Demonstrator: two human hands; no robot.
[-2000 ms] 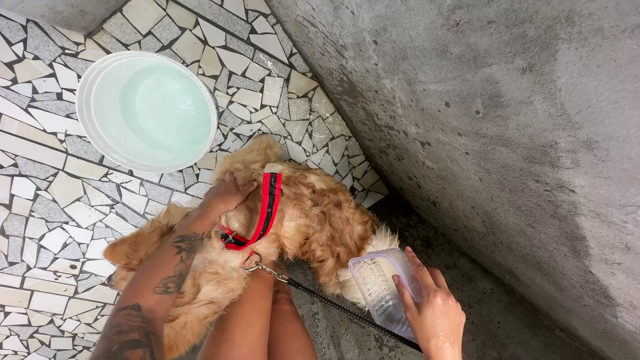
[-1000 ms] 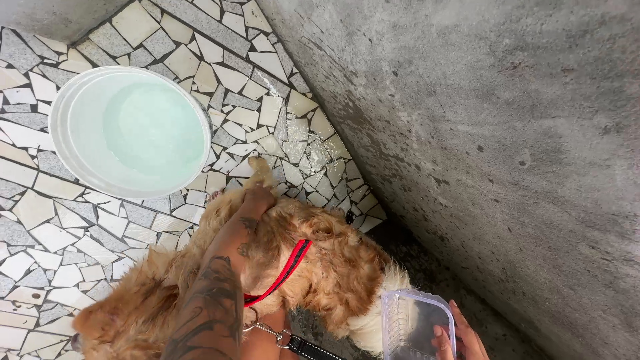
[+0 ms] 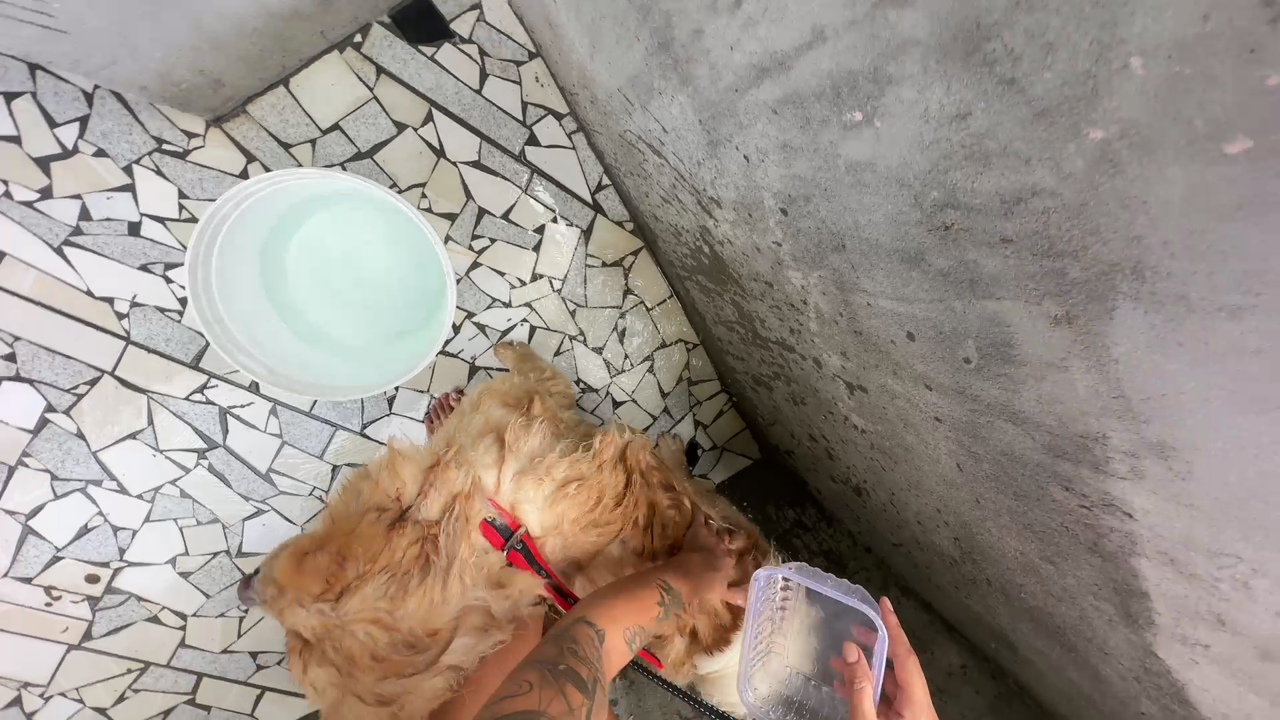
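A golden-haired dog [image 3: 400,560] with wet fur stands across the lower middle, its head to the left. It wears a red and black harness [image 3: 530,560], and a black leash [image 3: 680,690] runs off at the bottom. My tattooed left arm reaches over the dog, and my left hand [image 3: 715,570] lies on the fur of its hindquarters, fingers partly sunk in. In my right hand [image 3: 885,665] is a clear plastic container [image 3: 810,640], held by its side close to the dog's pale tail. Whether water is in the container I cannot tell.
A round white plastic tub [image 3: 320,285] of bluish water stands on the broken-tile floor [image 3: 150,465], left of centre. A rough grey wall [image 3: 900,300] runs along the right; another wall [image 3: 180,50] is at the upper left. Some toes show beside the dog.
My left hand has moved from the dog's front part to its hindquarters, on the right. The container stays in my right hand. The view has shifted somewhat.
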